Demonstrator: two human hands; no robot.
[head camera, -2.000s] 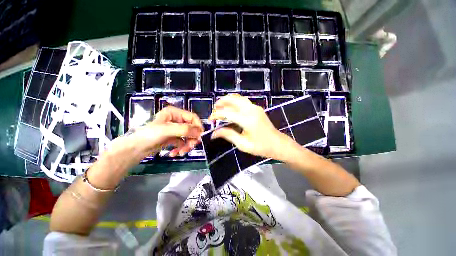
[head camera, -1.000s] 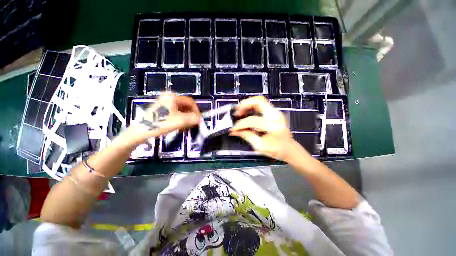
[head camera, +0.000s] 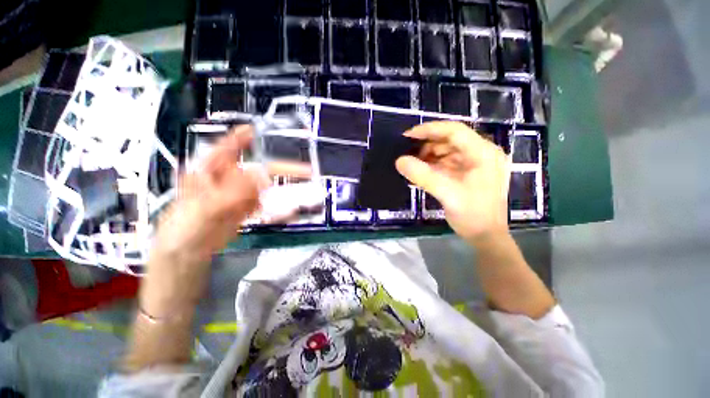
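My right hand (head camera: 463, 175) holds a plain matt black adhesive pad (head camera: 385, 159) between thumb and fingers, over the tray. The die-cut sheet (head camera: 342, 124), black rectangles with white lines, lies across the blister tray (head camera: 543, 101), partly behind the pad and my right hand. My left hand (head camera: 222, 186) is blurred, at the sheet's left side. A glinting, pale-rimmed piece (head camera: 288, 148), perhaps a housing, is blurred beside its fingers; whether they grip it cannot be told.
The blister tray holds rows of silver-edged housings (head camera: 436, 47). At the left lies tangled white waste matrix (head camera: 117, 101) with dark pieces (head camera: 101, 194) in it, over spare adhesive sheets (head camera: 31, 151). The green bench (head camera: 580, 140) has its front edge near my body. A red object (head camera: 78, 291) is lower left.
The sheet has shifted and lies across the tray. My hands have moved apart, and my right hand now holds a separate black pad. The view has shifted, with the tray higher in the picture.
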